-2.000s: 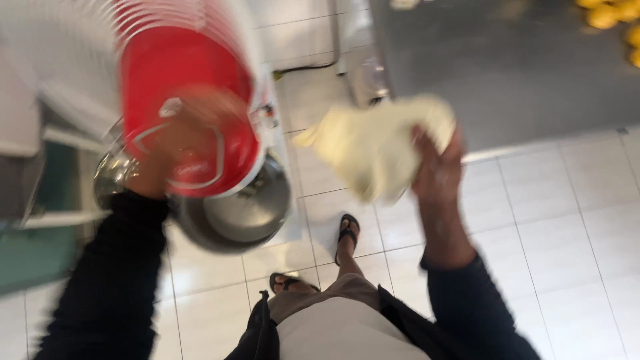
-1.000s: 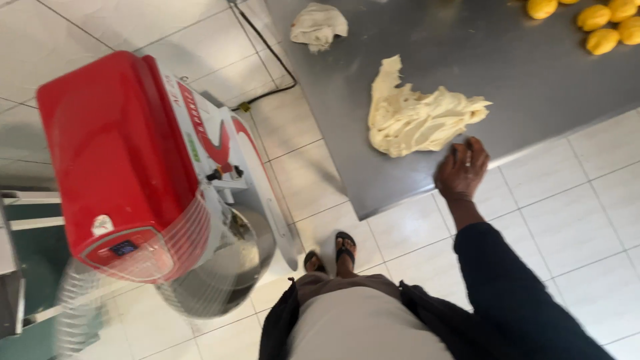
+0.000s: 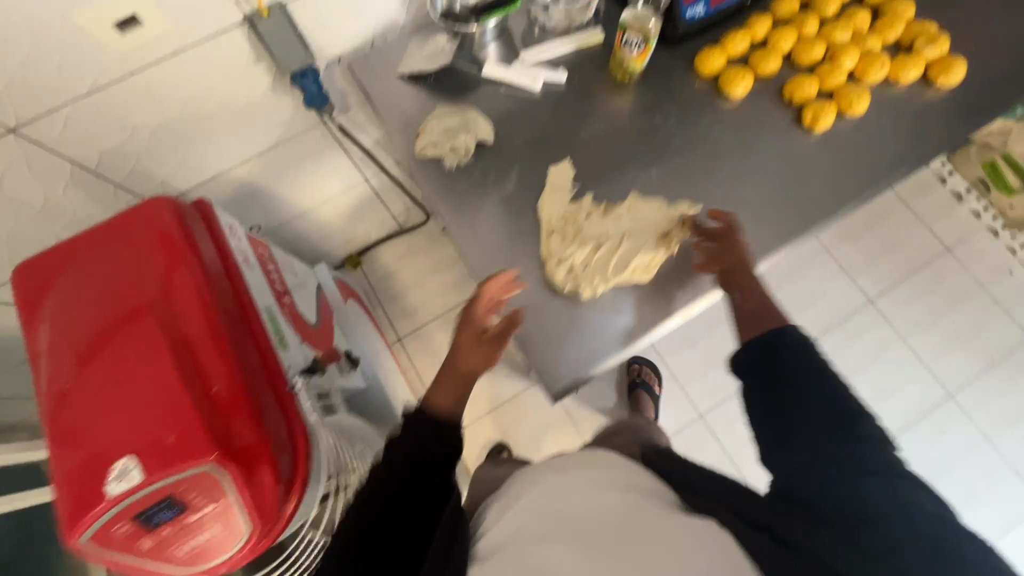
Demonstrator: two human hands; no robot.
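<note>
A slab of pale, soft dough lies on the steel table near its front corner. My right hand is at the dough's right edge, fingers curled and apart; whether the fingertips touch it I cannot tell. To the left of the dough, my left hand hovers by the table's side edge with its fingers spread, holding nothing. A smaller whitish lump, dough or cloth, sits farther back on the left.
At left stands a red mixer with a wire guard. Its side has a black cable nearby. Many yellow balls, a bottle and white bars are on the table's far part.
The dough was in my right hand two seconds ago and now lies on the table. My left hand, at the mixer then and out of view one second ago, is now beside the table.
</note>
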